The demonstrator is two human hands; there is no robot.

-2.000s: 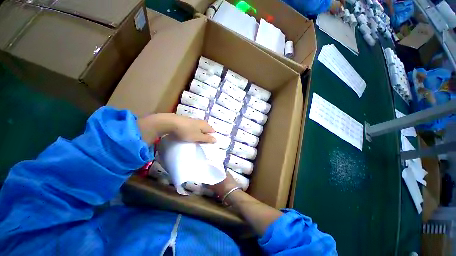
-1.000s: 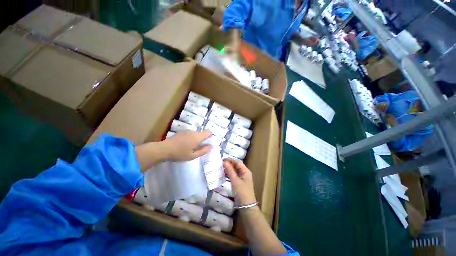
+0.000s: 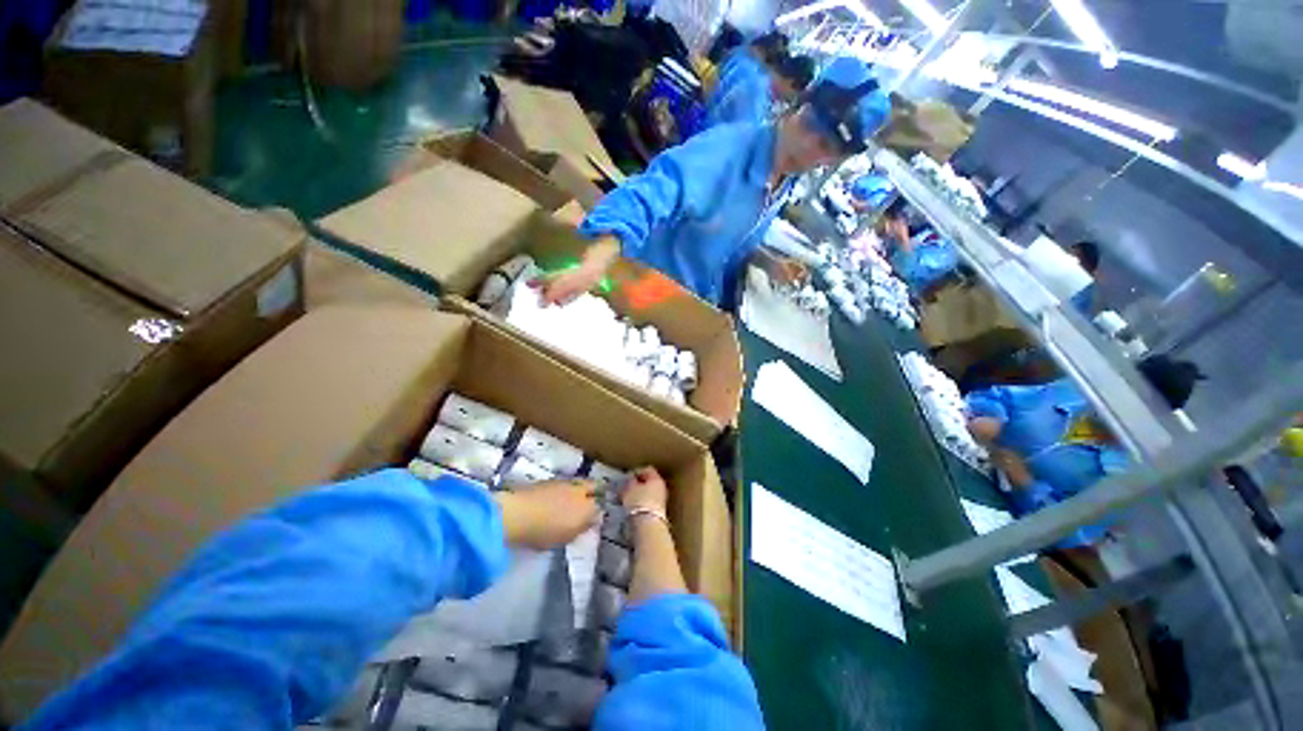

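Observation:
An open brown carton (image 3: 572, 377) stands in front of me, filled with rows of white cylindrical units (image 3: 476, 420). My left hand (image 3: 555, 514) holds a white label sheet (image 3: 583, 568) over the units. A larger blank white sheet (image 3: 493, 617) hangs below it across the units. My right hand (image 3: 645, 493) is at the far right row of units, with its fingertips bent together against a unit. Whether it pinches a label is too small to tell.
A closed carton (image 3: 129, 257) stands at left. Beyond my carton, a coworker in blue reaches into a neighbouring open carton (image 3: 722, 374). The green bench (image 3: 800, 643) at right bears printed sheets (image 3: 826, 560) under a grey metal bar (image 3: 1057, 536). Another person sits across it.
The view has tilted up, showing more of the hall. My right hand has moved from the label sheet to the far right units. The coworker now leans over the neighbouring carton.

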